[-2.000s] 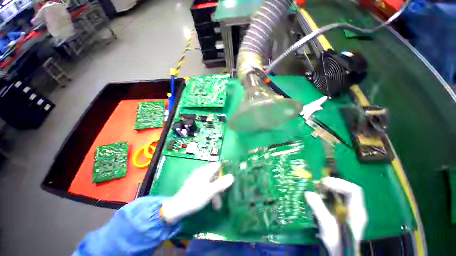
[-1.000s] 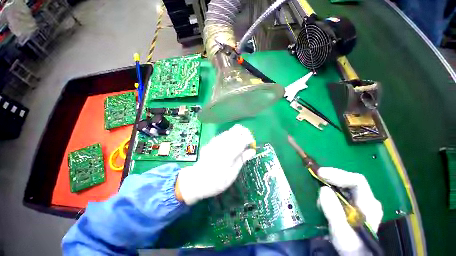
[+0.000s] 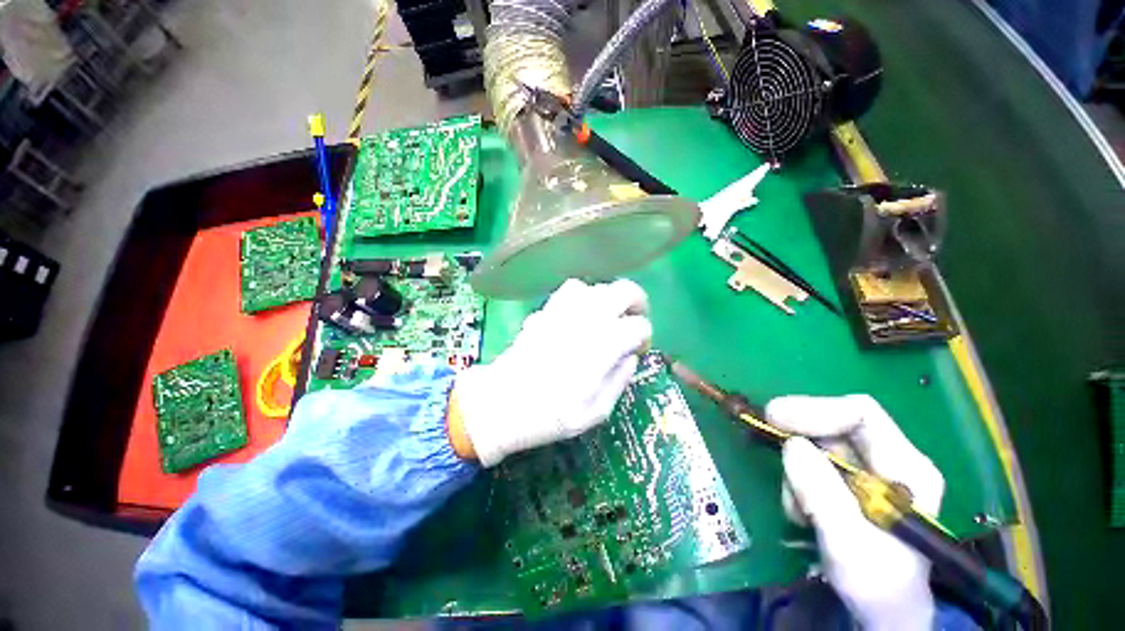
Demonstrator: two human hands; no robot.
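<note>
A green circuit board [image 3: 629, 493] lies on the mat nearest my body, its face dotted with silvery joints. My left hand [image 3: 561, 370], in a white glove, is over the board's upper left part, fingertips pinched together at its top edge; any thin wire in them is too fine to make out. My right hand [image 3: 857, 493], also gloved, holds a soldering iron [image 3: 878, 496] by its dark handle with yellow marks. The iron's tip points left and reaches the board's top corner, close to my left fingertips. Whether it touches is hard to tell.
A clear fume hood [image 3: 586, 240] hangs above the mat. Two green boards [image 3: 417, 179] lie to the left, beside a black tray [image 3: 105, 333] with red lining and smaller boards. An iron stand [image 3: 898, 265], flat pieces [image 3: 759, 274] and a fan [image 3: 771, 99] are at the right, beside a conveyor.
The board, first blurred between both hands, now lies turned on the mat. My left hand has moved to its top edge. The iron's tip has come left and down to the board's corner.
</note>
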